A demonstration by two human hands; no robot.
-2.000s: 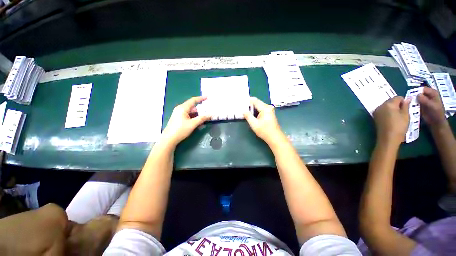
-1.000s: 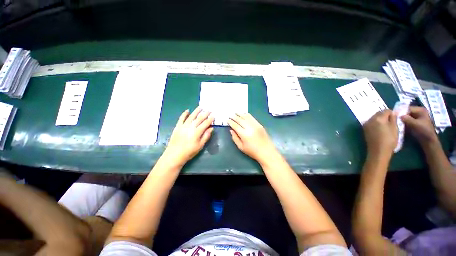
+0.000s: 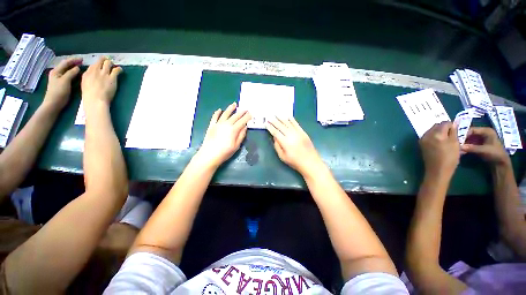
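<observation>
A half-folded sheet lies flat on the green bench in front of me, blank side up, with short dark marks along its near edge. My left hand rests with its fingertips at the sheet's near left corner. My right hand rests with its fingertips on the near edge, toward the right. Both hands are flat with fingers apart, pressing and not gripping. The stack of unfolded sheets lies left of my hands. The pile of folded leaflets lies to the right, with dark bars showing.
A neighbour's two hands are on the bench at the left, over a white paper, near leaflet piles. Another neighbour's hands hold a paper at the right, beside a printed sheet and piles. A pale strip crosses behind.
Two seconds ago my hands held the sheet by its sides; now they lie flat at its near edge. The left neighbour's arms have come in over the bench. The view has shifted slightly.
</observation>
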